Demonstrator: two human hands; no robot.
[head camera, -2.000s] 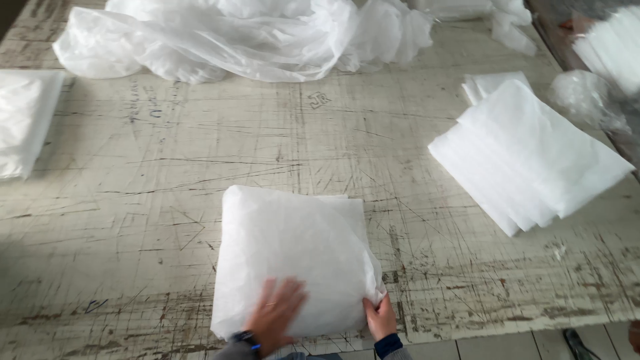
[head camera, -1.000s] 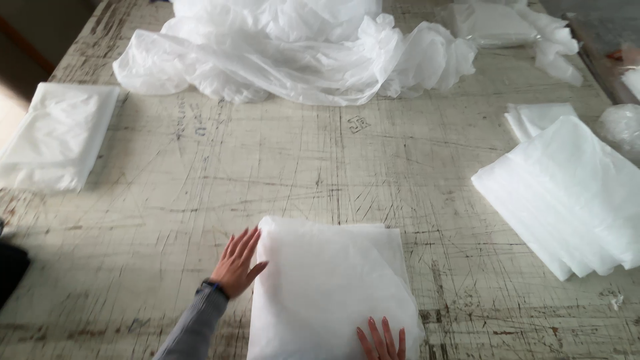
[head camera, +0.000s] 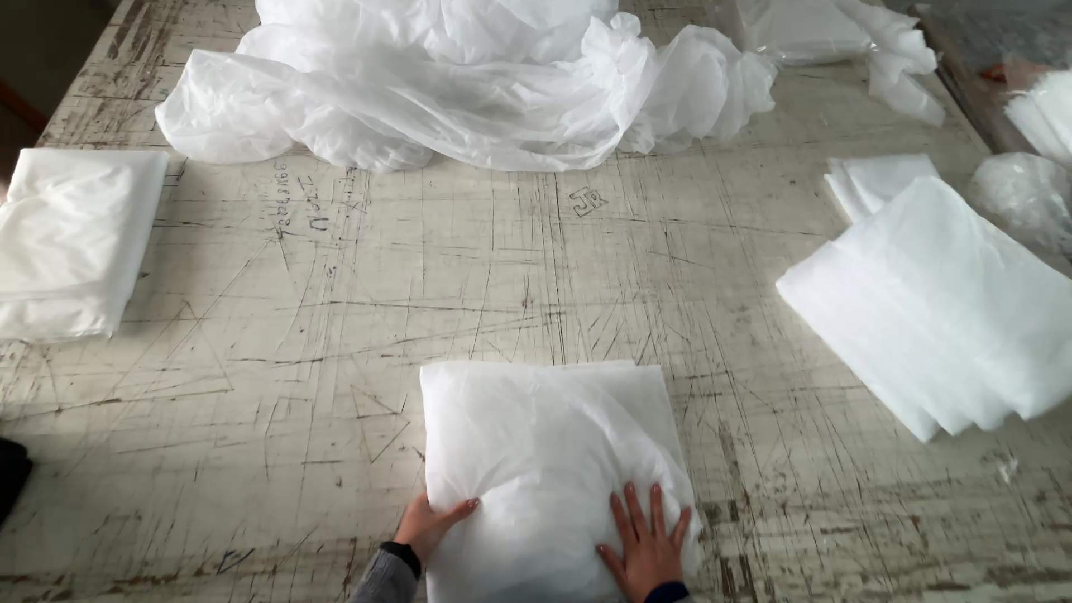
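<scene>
A folded bundle of thin white sheet material (head camera: 544, 444) lies on the scratched table at the lower middle. My left hand (head camera: 431, 523) grips its left edge, thumb on top and fingers hidden at the side or beneath. With fingers spread, my right hand (head camera: 649, 540) rests flat on the bundle's lower right part. The bundle's near edge runs out of view at the bottom.
Crumpled white sheeting (head camera: 469, 92) lies across the far side. A folded stack (head camera: 75, 243) is at the left, fanned folded sheets (head camera: 938, 301) at the right. Clear plastic (head camera: 1026, 197) and a clear-wrapped pack (head camera: 796, 33) are beyond; part of another person's hand (head camera: 1017, 75) shows at upper right.
My left hand, flat near the bundle's upper left corner a second ago, has moved down its left edge and now grips it. My right hand stays on the lower right part.
</scene>
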